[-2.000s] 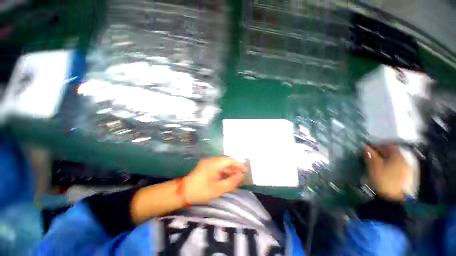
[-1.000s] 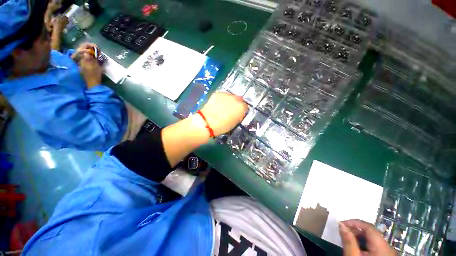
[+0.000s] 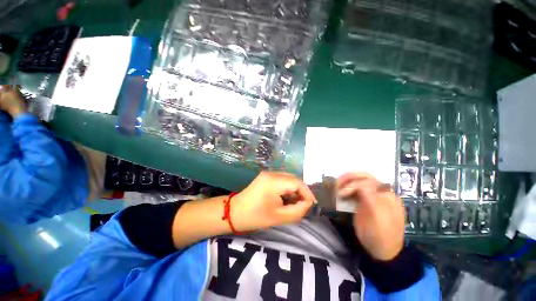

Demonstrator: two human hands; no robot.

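Note:
My left hand (image 3: 269, 201), with a red band at the wrist, is at the bench's near edge, left of the white sheet (image 3: 351, 150). Its thumb and fingertips are pinched together; whether a small part is between them cannot be made out. My right hand (image 3: 379, 218) is blurred over the sheet's lower right part, fingers bent toward the left hand; any object in it cannot be made out. A brownish-grey patch (image 3: 324, 191) shows on the sheet's near edge between the hands. A large clear blister tray (image 3: 220, 88) with small shiny parts lies to the left.
A smaller clear blister tray (image 3: 449, 159) lies right of the sheet. Clear trays (image 3: 420, 44) lie behind it. A white box (image 3: 518, 126) stands far right. At left are a blue strip (image 3: 134, 85), another white sheet (image 3: 106, 70) with dark parts, black trays (image 3: 48, 49) and a neighbour's blue sleeve (image 3: 44, 159).
My left hand has moved from the large blister tray to the near edge beside the white sheet. My right hand now reaches over the sheet toward it. The view has turned.

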